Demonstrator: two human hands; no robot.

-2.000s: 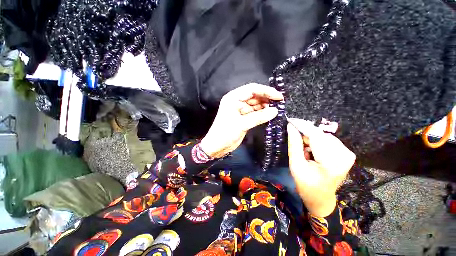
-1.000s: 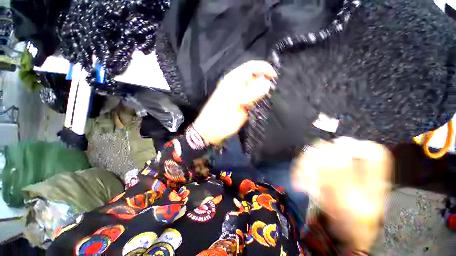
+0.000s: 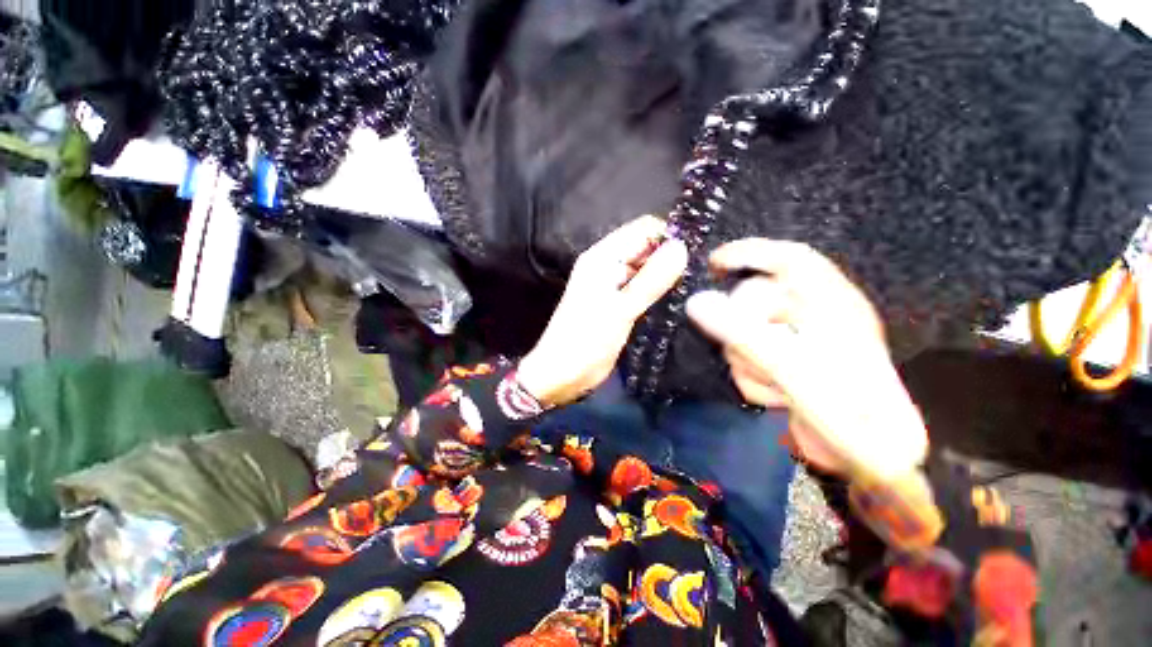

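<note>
The dark nubby garment [image 3: 960, 177] lies over the table edge and my lap, with its smooth black lining [image 3: 581, 114] to the left. The black trim with white glints [image 3: 710, 171] runs down along the edge between them. My left hand [image 3: 606, 297] pinches the trim and garment edge; the trim's lower part hangs below the fingers. My right hand [image 3: 809, 341] is just right of the trim, fingers bent, thumb and forefinger near each other. No needle or thread can be made out.
A heap of glossy black trim [image 3: 297, 95] lies at the upper left on the white table [image 3: 373, 183]. Orange-yellow scissor handles [image 3: 1105, 329] are at the right edge. Green cloth bundles [image 3: 114, 423] and a clear plastic bag [image 3: 423, 284] are at the left.
My right hand, blurred and low at the right a second ago, is back up beside the trim. My left hand has moved slightly down and right, still pinching the edge.
</note>
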